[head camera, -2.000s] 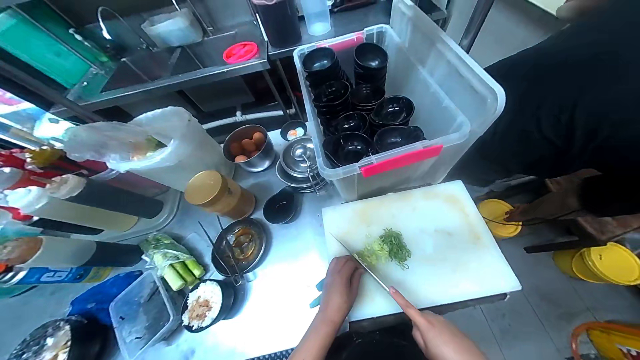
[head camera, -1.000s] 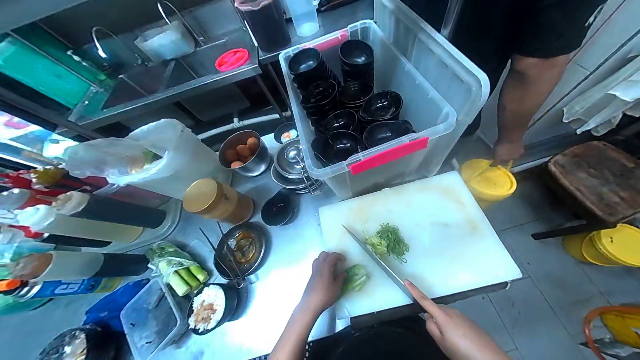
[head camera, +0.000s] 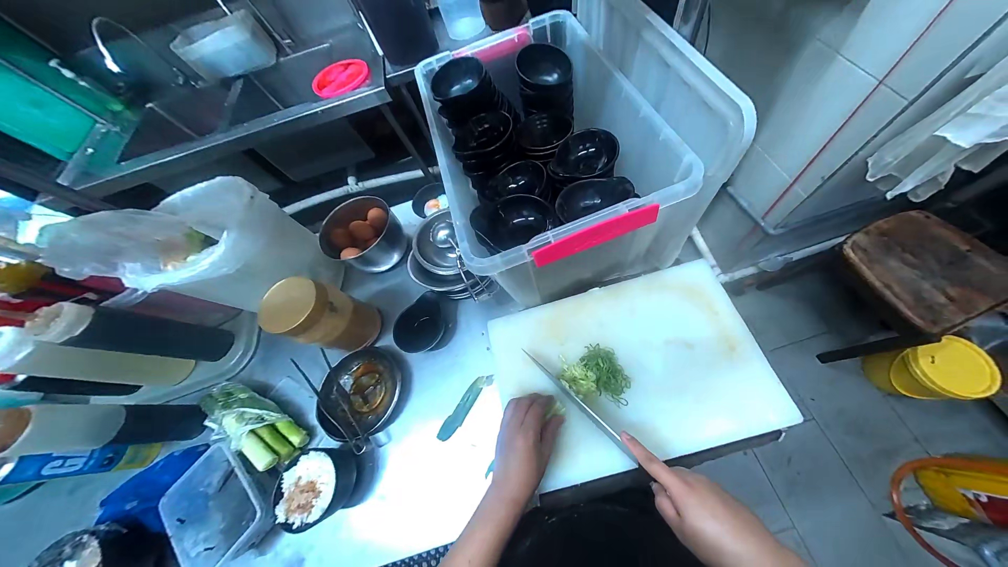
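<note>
My right hand (head camera: 681, 492) grips the handle of a kitchen knife (head camera: 581, 408), its index finger along the blade's spine. The blade slants over a white cutting board (head camera: 685, 315), its tip pointing up and left. With curled fingers, my left hand (head camera: 529, 441) presses a pale green vegetable piece (head camera: 555, 409) against the board, left of the blade; the hand mostly hides it. Finely shredded green vegetable (head camera: 602, 374), which looks like scallion, lies in a small heap right of the blade. A green leaf strip (head camera: 465, 408) rests on the metal counter beside the board.
Behind the board stands a clear plastic bin (head camera: 677, 185) of stacked black bowls (head camera: 587, 153). To the left are a brown-lidded jar (head camera: 319, 315), a pot of eggs (head camera: 378, 256), a small dark bowl (head camera: 419, 324), a rice bowl (head camera: 305, 488) and wrapped green stalks (head camera: 272, 445).
My left hand, lifted clear of the vegetable piece a second ago, now covers it near the blade. The other person and the yellow bucket they were touching have left the view.
</note>
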